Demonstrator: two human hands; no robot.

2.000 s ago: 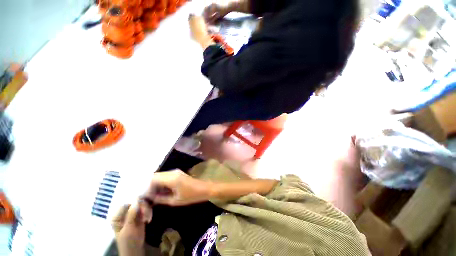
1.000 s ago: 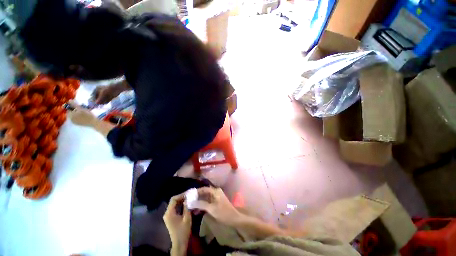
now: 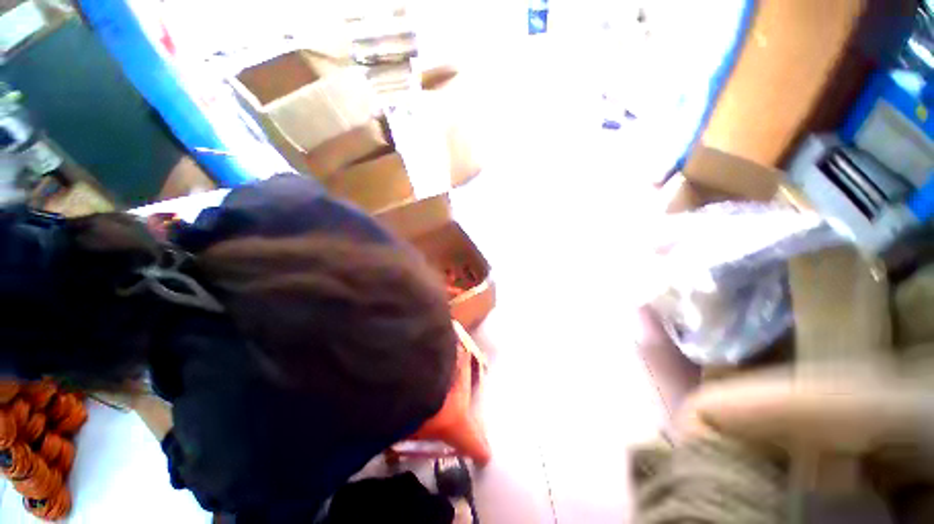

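My right hand (image 3: 809,409) is a strong blur at the lower right, beside the khaki sleeve (image 3: 707,481). Its fingers cannot be made out, nor whether it holds anything. My left hand is out of the picture. Orange coiled cables (image 3: 39,445) with dark middles are piled on the white table (image 3: 108,471) at the lower left. A crumpled clear plastic bag (image 3: 727,307) lies over cartons at the right, behind my blurred hand.
A person in dark clothes (image 3: 307,358) sits on a red stool (image 3: 456,420) at the left. Open cartons (image 3: 317,113) stand behind; one (image 3: 451,256) holds something orange. More cartons (image 3: 840,317) and a grey-blue machine (image 3: 855,189) are at the right. Pale floor (image 3: 522,409) lies between.
The view has swung right and up from the table. My hands, earlier together at a small white piece, are apart in view: the left is gone, the right is blurred at the right.
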